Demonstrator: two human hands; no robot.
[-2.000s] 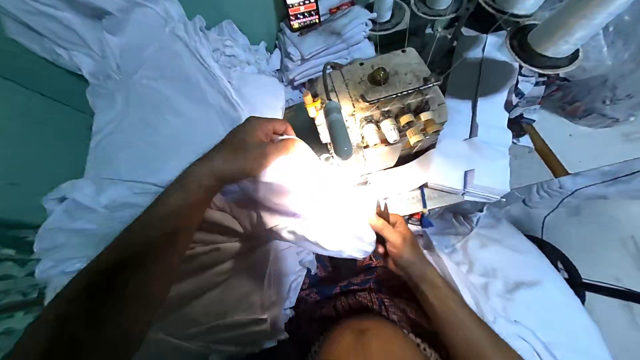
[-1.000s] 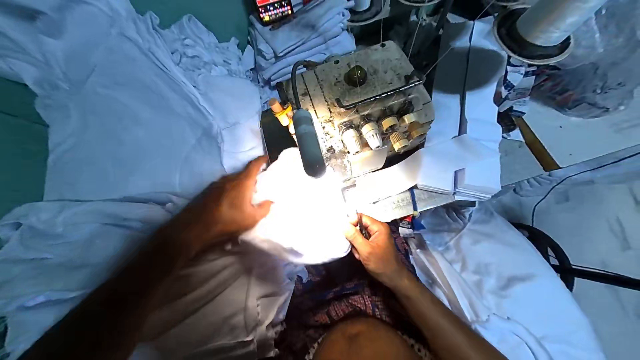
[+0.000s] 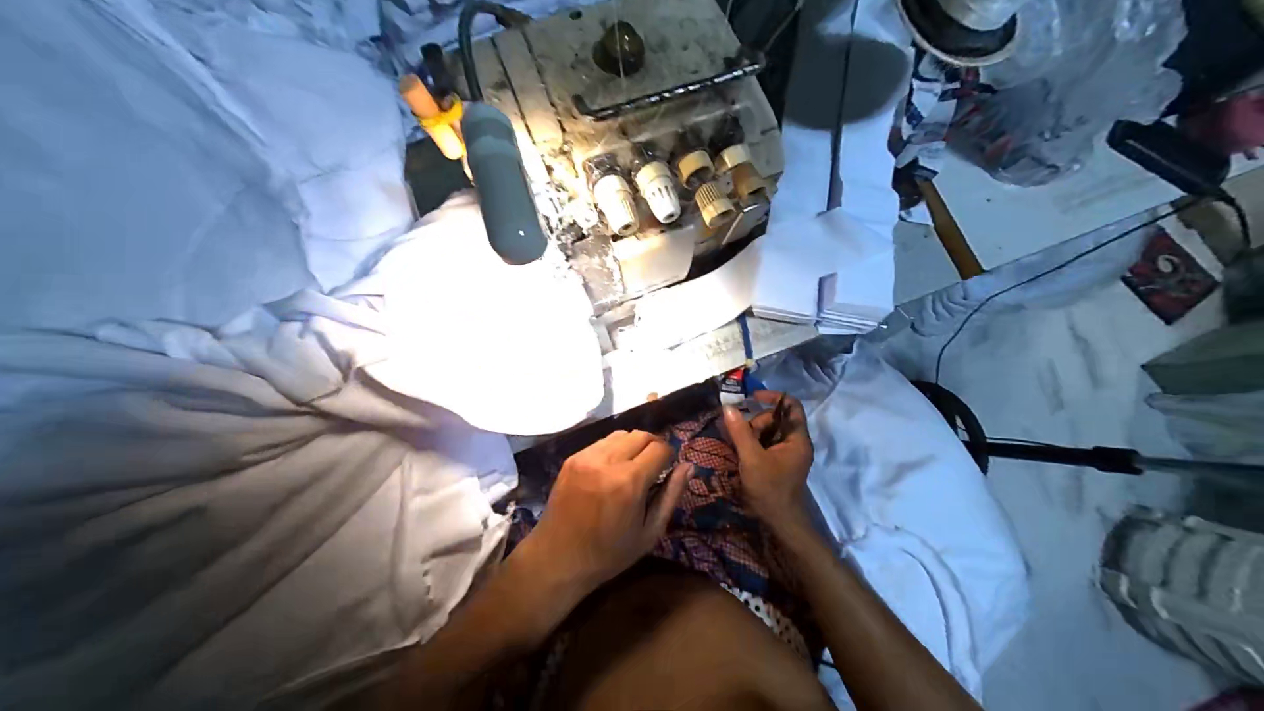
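Note:
My left hand (image 3: 617,494) is over my lap, off the cloth, with its fingers curled and the thumb a little apart; whether it holds anything is hidden. Close to its right, my right hand (image 3: 775,454) grips a small dark tool (image 3: 782,420), perhaps thread snips, mostly covered by the fingers. White fabric (image 3: 484,326) lies brightly lit at the front left of an overlock sewing machine (image 3: 652,118), under a grey lamp head (image 3: 504,183). A white strip (image 3: 701,296) runs from the machine to a folded white stack (image 3: 829,267) on its right.
Bunched white cloth (image 3: 148,197) fills the left side, and more white cloth (image 3: 918,513) hangs at the right of my lap. A thread cone stand (image 3: 963,30), a wooden handle (image 3: 950,232), a cable and a black rod (image 3: 1066,454) are on the right.
My left hand has let go of the white fabric and moved right, over my lap near my right hand. My right hand has come away from the machine's front edge. The view has shifted closer.

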